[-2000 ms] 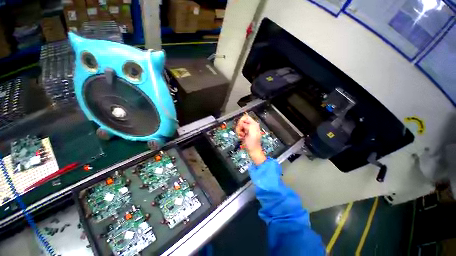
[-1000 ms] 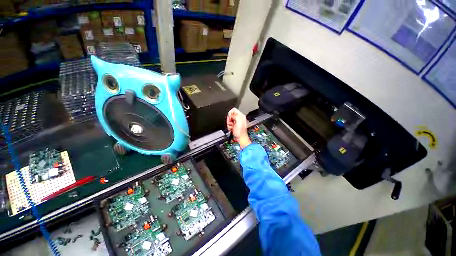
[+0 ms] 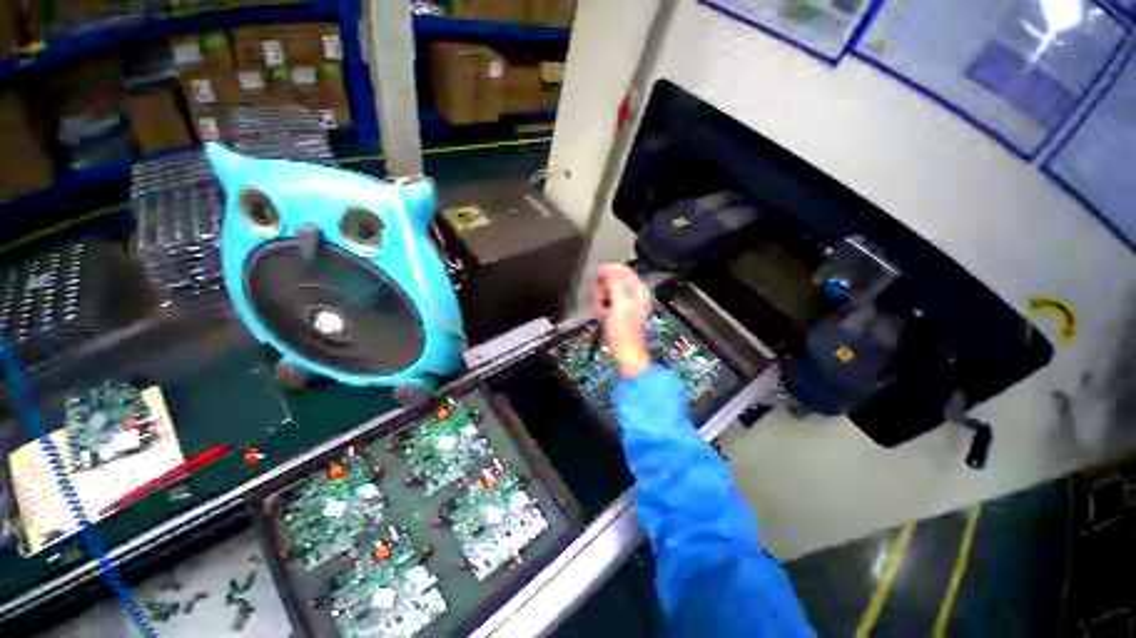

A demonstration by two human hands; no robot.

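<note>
My right hand (image 3: 624, 303), bare in a blue sleeve, is over the far carrier (image 3: 735, 396) at the machine opening. Its fingers are curled around a small dark thing, mostly hidden and blurred. Under and beside the hand are green circuit boards (image 3: 688, 370) with orange components, partly covered by the hand and sleeve. A nearer dark carrier (image 3: 289, 596) holds several green boards (image 3: 496, 518), each with an orange component (image 3: 383, 552) and a silvery-white patch. My left hand is not in view.
A turquoise owl fan (image 3: 330, 280) stands behind the silver rail (image 3: 567, 576). At left are a sample board (image 3: 106, 424) on a perforated sheet, a red stick (image 3: 168, 479) and a blue coiled cord (image 3: 77, 511). The black machine opening (image 3: 779, 206) has clamps and a crank (image 3: 978, 442).
My right hand has moved from over the boards to the carrier's rear edge, then slightly right. The view has shifted. The near carrier sits a little closer to the far one than before.
</note>
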